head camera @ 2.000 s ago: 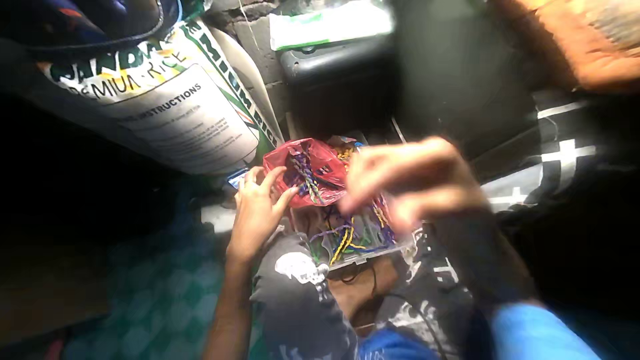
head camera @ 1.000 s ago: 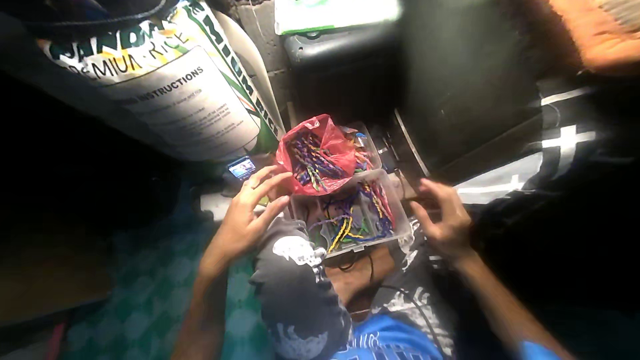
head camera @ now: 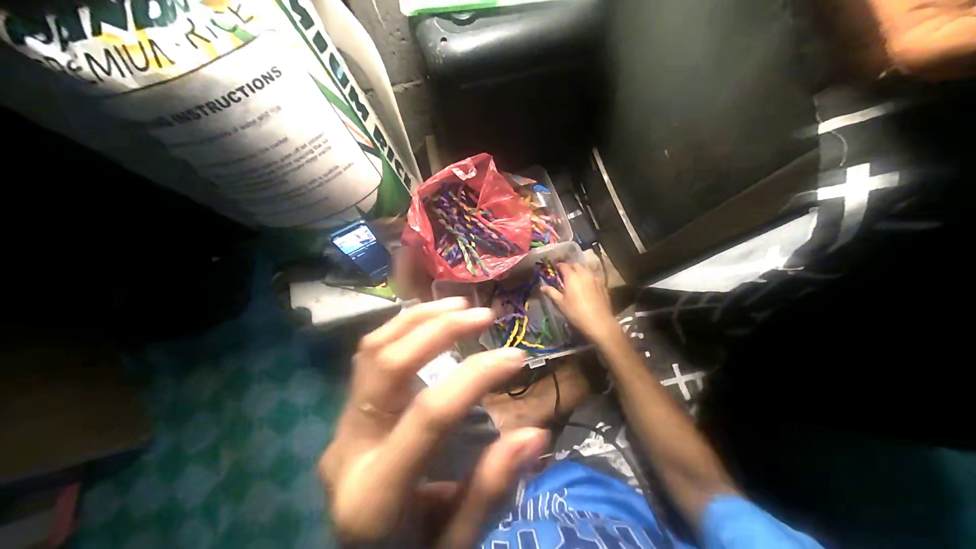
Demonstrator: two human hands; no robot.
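My left hand, blurred and close to the camera, is raised with its fingers apart and nothing in it. My right hand reaches into the right side of a clear plastic compartment box, its fingertips among braided multicoloured cords; whether it grips any cannot be told. Behind the box's front part, a red plastic bag stands open, full of more braided cords in purple, yellow and green. It rests over the box's rear part, where other small coloured pieces show.
A large printed rice sack stands at the upper left. A lit phone lies left of the bag. A black case or container is behind. Dark fabric with white crosses lies at the right. Black cable hangs below the box.
My right hand has moved from beside the box into its right side. My left hand has left the red bag's edge and risen toward the camera.
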